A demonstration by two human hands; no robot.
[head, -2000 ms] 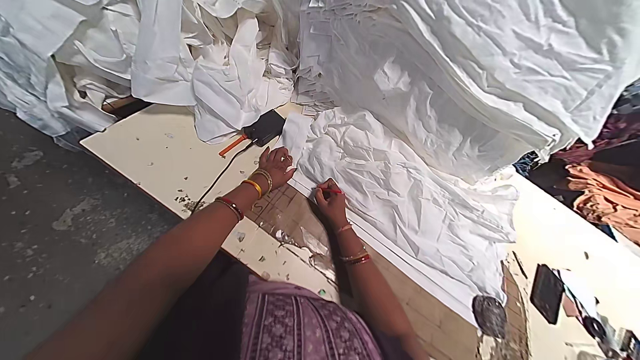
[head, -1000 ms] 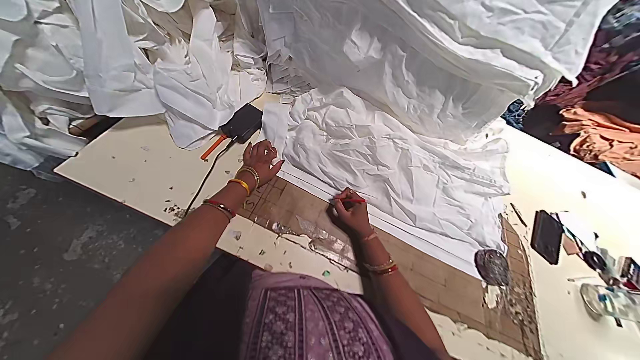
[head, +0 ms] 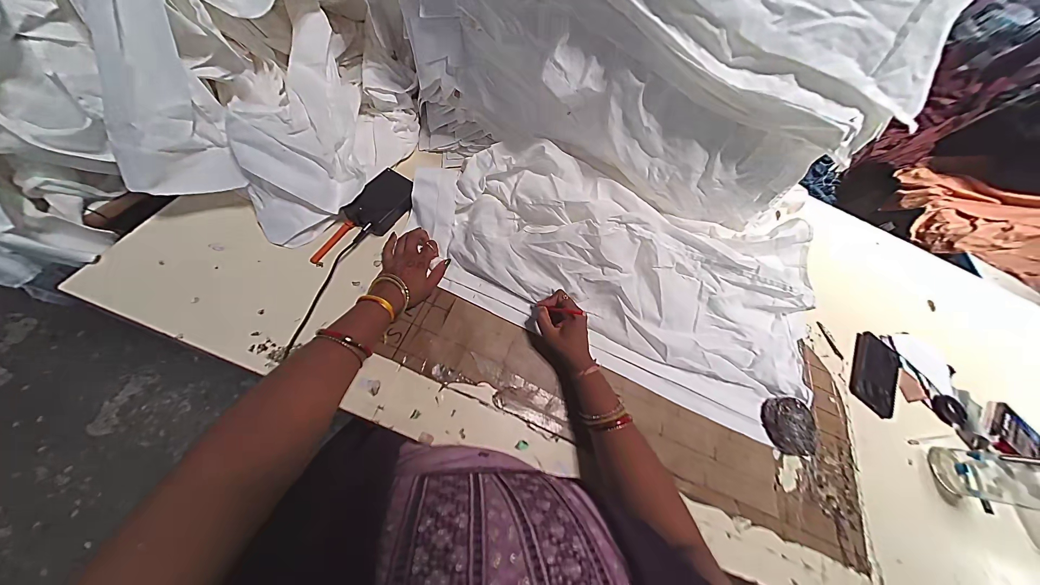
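A crumpled white cloth garment [head: 617,252] lies on the table, its straight flat edge along a brown board marked with grid lines [head: 479,333]. My left hand [head: 413,264] rests with spread fingers at the left end of that edge, beside a white band of cloth. Near the middle of the edge, my right hand [head: 562,325] is closed on a red pencil or pen [head: 566,310], whose tip is hidden by the fingers. A dark round weight [head: 788,426] sits on the garment's right corner.
White cloth heaps [head: 301,106] and a tall white stack [head: 634,106] stand behind. Near my left hand lie a black box with a cord [head: 380,201] and an orange-handled tool [head: 331,243]. At right are a black case [head: 875,374] and a glass jar [head: 975,475].
My right hand has moved right along the cloth's edge since the oldest frame, the red pencil or pen still in it. My left hand stays near the left end.
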